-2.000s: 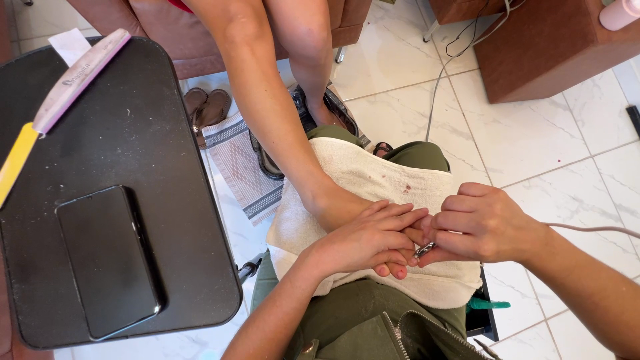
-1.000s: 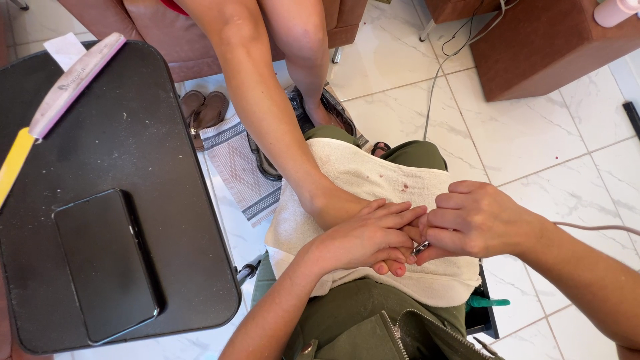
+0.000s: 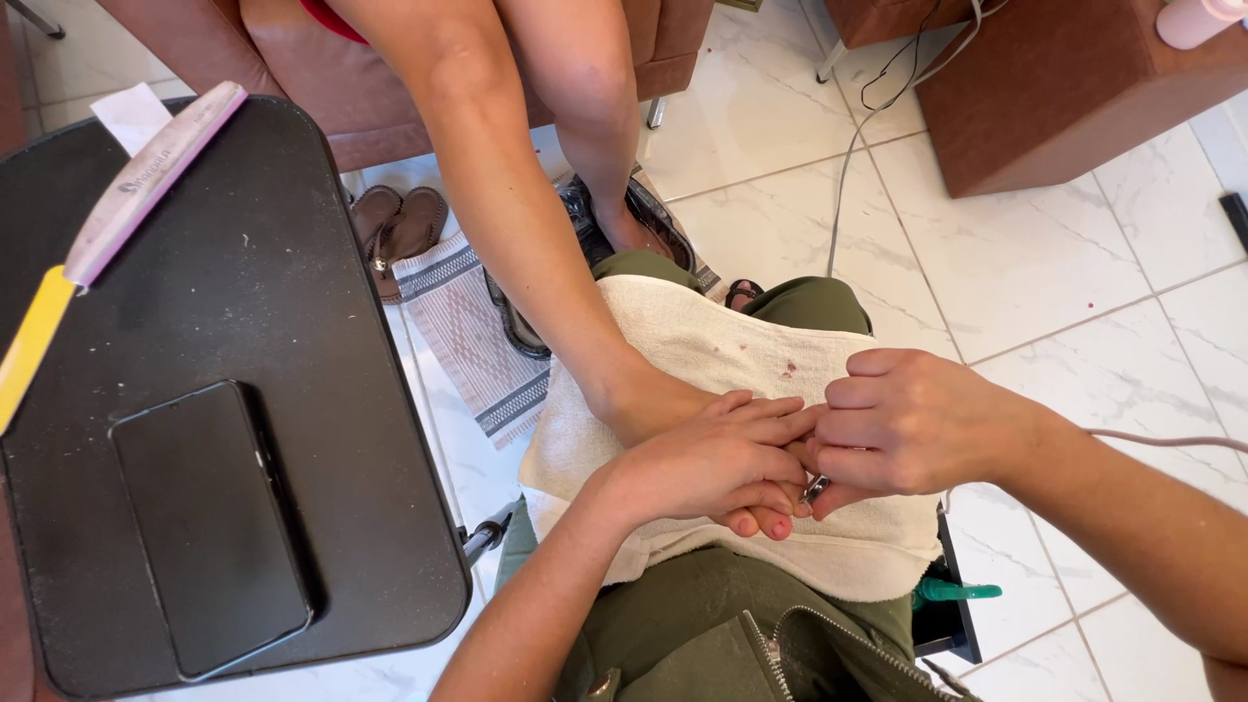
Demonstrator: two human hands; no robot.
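Note:
Another person's foot rests on a cream towel across my lap, its toes towards me. My left hand lies over the front of the foot with its fingers spread across the toes. In my right hand is a small metal nail tool, probably a clipper or nipper, mostly hidden by the fingers; its tip is at the toes. Some toenails near my left fingertips look reddish. Small dark red specks mark the towel just above my hands.
At left, a black tray table holds a smartphone, a nail file and a yellow-handled item. The person's other foot is in a black-lined basin. Brown sandals lie beside a woven mat.

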